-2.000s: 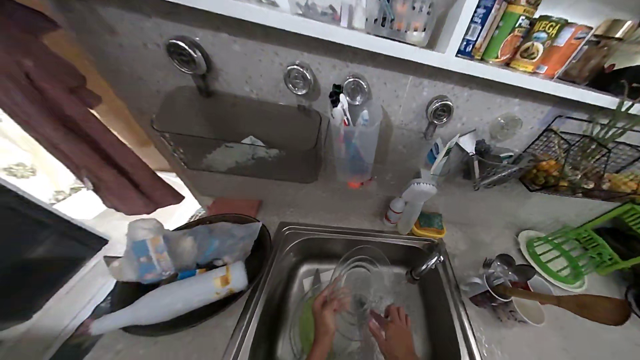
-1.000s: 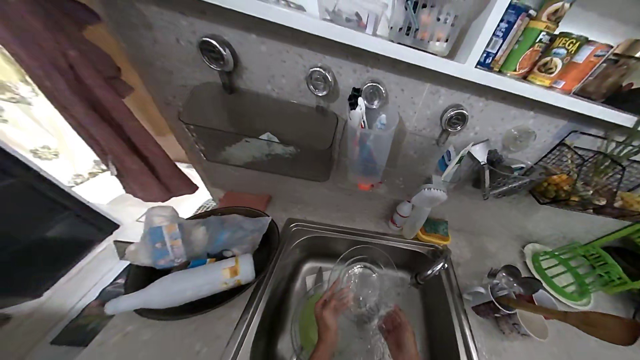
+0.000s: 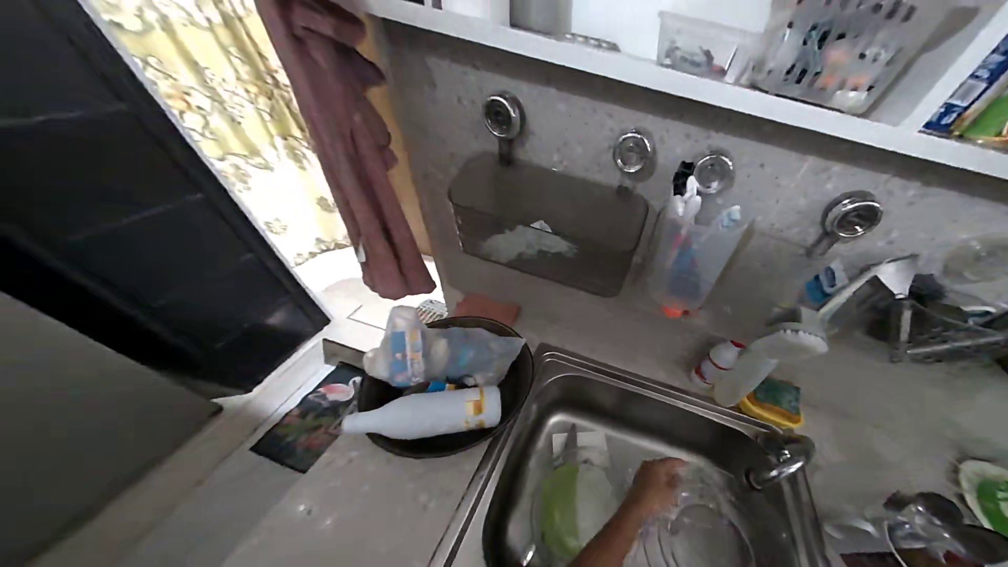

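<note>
In the head view my left hand (image 3: 657, 482) reaches into the steel sink (image 3: 583, 358) from the bottom edge, its fingers closed at the rim of a clear glass dish (image 3: 701, 535). My right hand is out of view. Left of my forearm, a green item (image 3: 561, 508) lies in the sink inside another clear round vessel, with a knife-like utensil (image 3: 570, 441) beside it. The tap (image 3: 780, 465) stands at the sink's right side. Behind the sink are a white dish brush (image 3: 787, 340), a small white bottle with a red cap (image 3: 718, 362) and a sponge in a yellow holder (image 3: 772, 402).
Left of the sink, a dark round basin (image 3: 516, 386) holds a white bottle (image 3: 429, 413) and plastic-wrapped items (image 3: 472, 354). A grey translucent bin (image 3: 551, 228) and a clear toothbrush-type holder (image 3: 697, 252) hang on the wall. Metal cups (image 3: 929, 516) stand at the lower right.
The view has swung strongly to the left. Both hands showed over the glass dish before; now only my left hand shows, closed at its rim.
</note>
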